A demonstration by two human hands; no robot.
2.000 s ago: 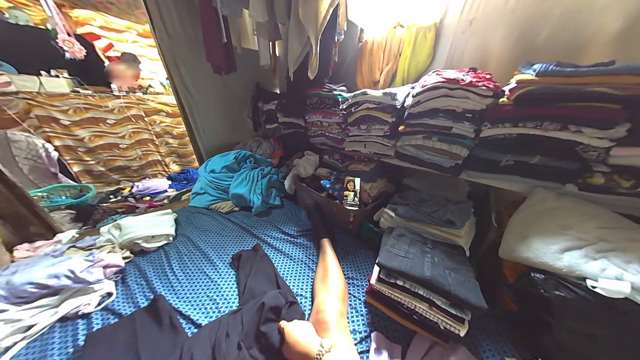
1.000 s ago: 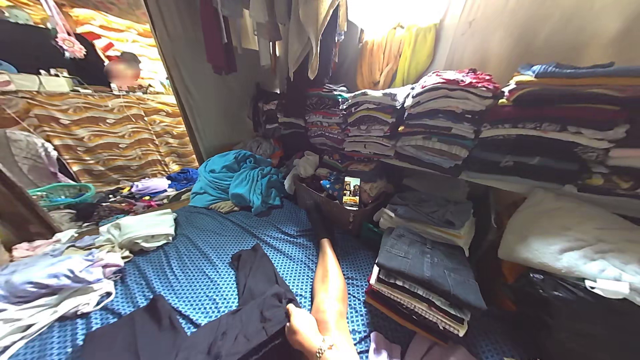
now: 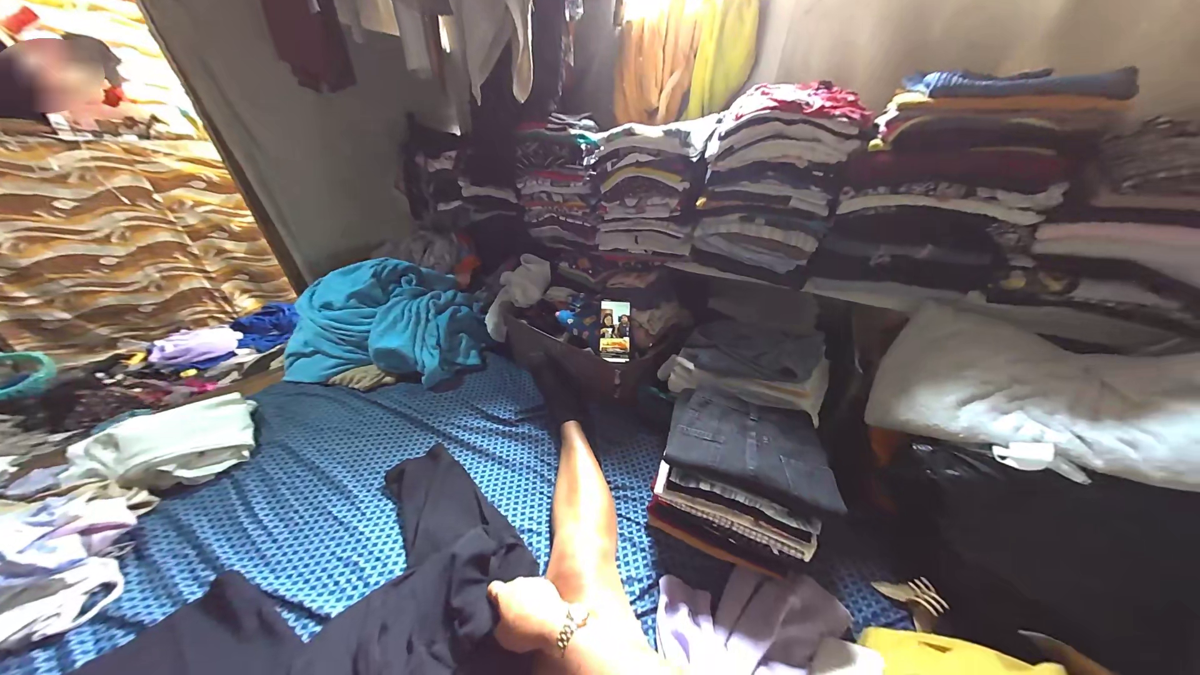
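My right hand (image 3: pixel 527 611), with a metal-link band at the wrist, is closed on a bunched fold of a dark garment (image 3: pixel 441 572). The garment lies across the blue patterned sheet (image 3: pixel 328 487), with two leg-like parts spread out. My left hand is out of view. Just beyond my right hand, my outstretched leg (image 3: pixel 583 516) ends in a dark sock. A lit phone (image 3: pixel 615 331) stands upright at the dark open case (image 3: pixel 581 361) that holds clothes. Right of my leg are a pile of folded clothes topped with dark denim (image 3: pixel 750 450) and a lilac cloth (image 3: pixel 750 619).
Stacks of folded clothes (image 3: pixel 778 187) line a shelf at the back. A teal cloth (image 3: pixel 384 319) is heaped at the far left, and loose clothes (image 3: pixel 75 553) lie near left. At right are a pale pillow (image 3: pixel 1041 394), black plastic (image 3: pixel 1012 544), a fork (image 3: pixel 923 595) and yellow cloth (image 3: pixel 947 653).
The view has shifted toward the lower right, bringing the yellow cloth and the fork into sight. My right hand stays on the dark garment. The picture on the phone screen has changed.
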